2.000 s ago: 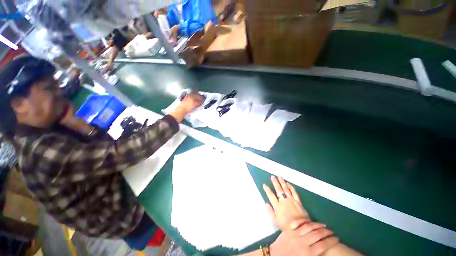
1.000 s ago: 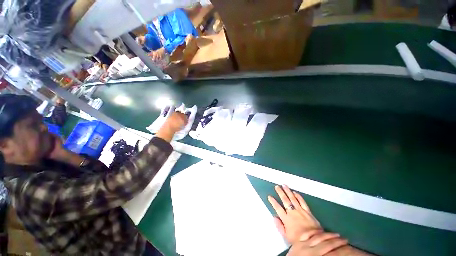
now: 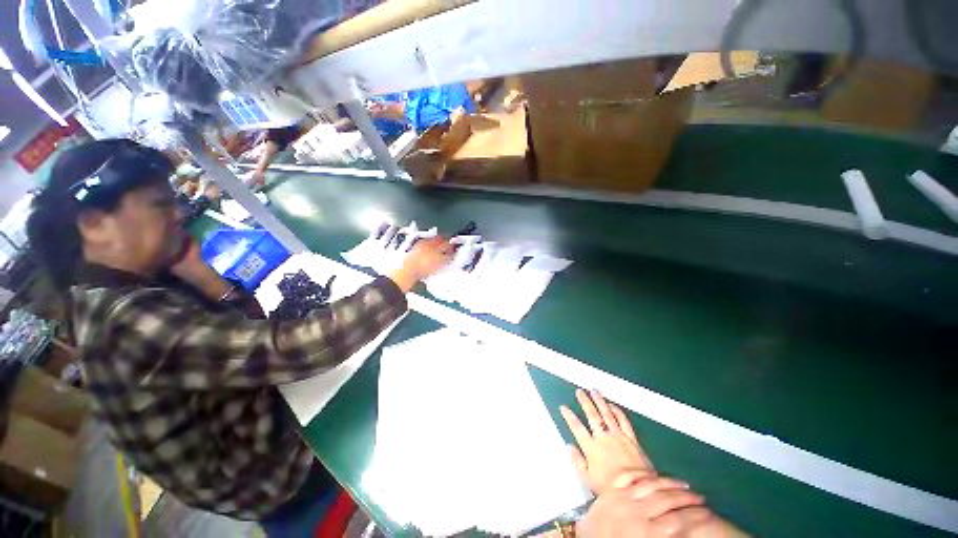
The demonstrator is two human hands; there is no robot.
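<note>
A fanned stack of bright white sheets (image 3: 467,436) lies on the green bench in front of me, left of my hands. My right hand (image 3: 609,441) rests palm down on the bench beside the stack's right edge, fingers apart, holding nothing. My left hand (image 3: 646,507) lies across my right wrist with its fingers closed around it. Part of my left palm is cut off by the lower edge. Beyond the white divider strip (image 3: 672,401), a row of white wrapped packets (image 3: 502,284) lies on the green surface, with dark pieces among them.
A co-worker in a checked shirt (image 3: 210,368) stands at the left, one arm reaching over the packets. A black pile (image 3: 299,296) lies on a pale sheet beside a blue bin (image 3: 244,256). Cardboard cartons (image 3: 599,126) and white tubes (image 3: 865,203) are on the far side.
The co-worker's hand has moved rightward along the packets. The camera view has shifted and tilted up, showing more of the overhead frame. My hands keep the same pose.
</note>
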